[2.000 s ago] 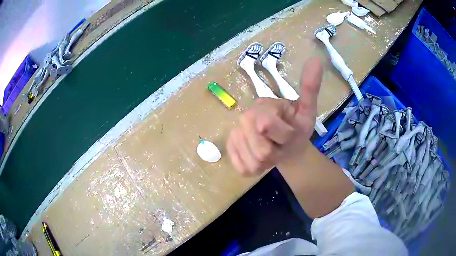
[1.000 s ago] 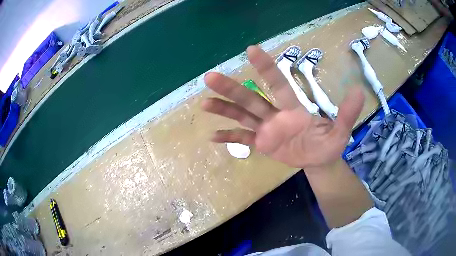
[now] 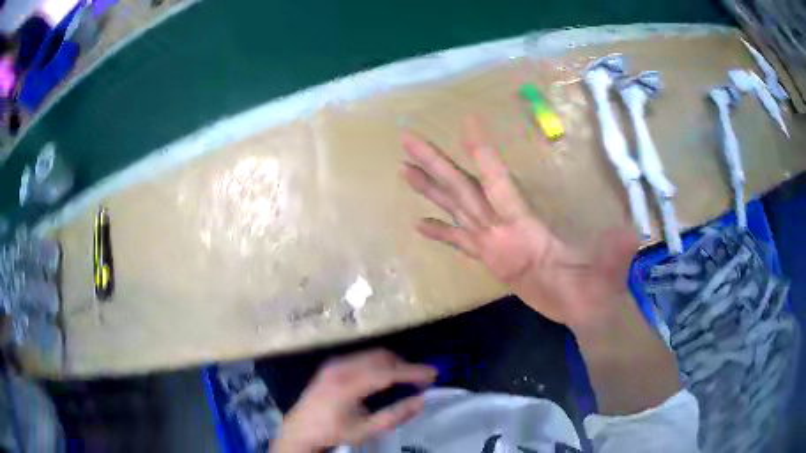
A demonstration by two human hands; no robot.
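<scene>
My right hand (image 3: 530,257) is held palm up above the bench, fingers spread, empty and slightly blurred. My left hand (image 3: 353,398) is low at the bottom centre, in front of my body, fingers loosely curved with a gap to the thumb; nothing shows in it. Two whitish figurine legs (image 3: 619,142) lie side by side right of my right hand, patterned shoes toward the belt. Another leg (image 3: 729,150) lies farther right. The glue bottle is not visible now.
A green-and-yellow lighter (image 3: 543,112) lies near the belt. A black-and-yellow knife (image 3: 103,252) is at left, a white scrap (image 3: 358,293) near the front edge. Flat white pieces (image 3: 762,93) lie far right. A blue crate (image 3: 767,232) holds many grey-white parts. The green belt (image 3: 292,44) runs behind.
The view has swung left, so bench things appear farther right or higher. My right hand has gone from partly curled to spread palm up. My left hand has come into view at the bottom.
</scene>
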